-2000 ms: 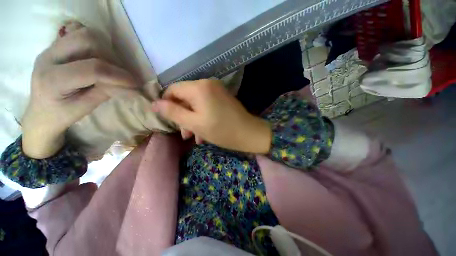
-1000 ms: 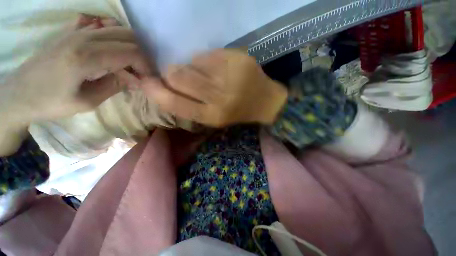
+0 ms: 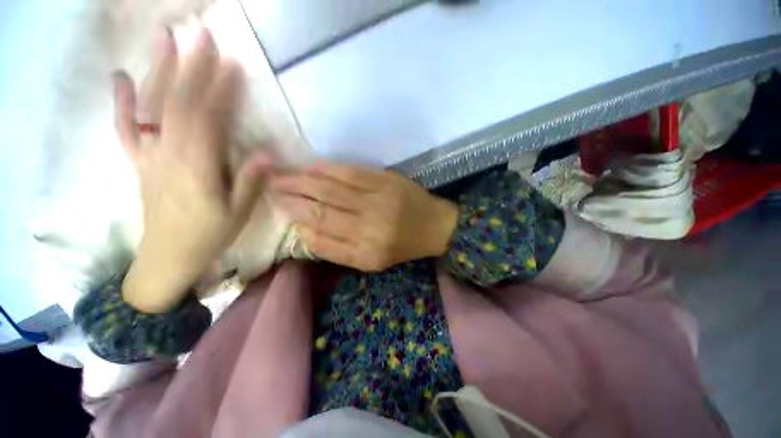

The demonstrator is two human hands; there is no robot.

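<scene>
The cream cloth (image 3: pixel 270 231) lies over the left part of the table and hangs in folds toward my lap. My left hand (image 3: pixel 188 162) lies palm down on it, fingers spread, slightly blurred, with a red band on one finger. My right hand (image 3: pixel 364 214) is at the cloth's right side near the table's front edge. Its fingers are together and closed over gathered cloth, and its thumb is hidden. My left thumb is close to the right fingertips. The cloth's upper left part is washed out by glare.
The white table (image 3: pixel 514 77) has a grey, ruler-marked front edge (image 3: pixel 599 120). A red basket (image 3: pixel 629 141) and a tied white cloth bundle (image 3: pixel 646 201) are below it at the right. A thin blue item (image 3: pixel 24 329) is at the far left edge. A white cord hangs at my chest.
My left hand has gone from bent fingers at the cloth edge to spread fingers on the cloth. My right hand stays near the cloth edge. The view has shifted, showing more table.
</scene>
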